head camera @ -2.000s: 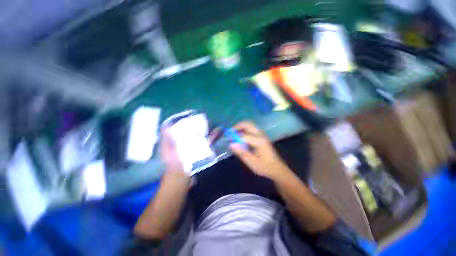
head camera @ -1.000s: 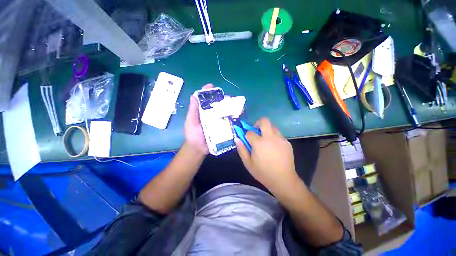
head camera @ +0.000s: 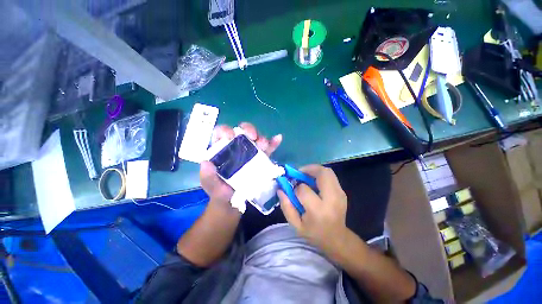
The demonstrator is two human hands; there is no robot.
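A white case (head camera: 252, 181) with a dark window at its upper end is held tilted over the bench's front edge. A torn white piece sticks out at its lower left side. My left hand (head camera: 221, 184) grips the case from the left, with fingertips showing behind its top edge. My right hand (head camera: 318, 205) holds light-blue-handled cutters (head camera: 292, 187). Their jaws are at the case's right edge; glare hides what they grip there.
Left on the green bench (head camera: 309, 113) lie a second white case (head camera: 199, 132), a black phone (head camera: 165, 139) and a tape roll (head camera: 112, 183). Behind are a green spool (head camera: 309, 41) and a black fan (head camera: 389, 38). Right are darker blue cutters (head camera: 343, 102), an orange-and-black tool (head camera: 392, 110) and an open carton (head camera: 416, 237).
The case has turned so its top points up-left, and my left fingers now show behind it. The white piece has moved from its upper right to its lower left side. The cutters remain at its right edge.
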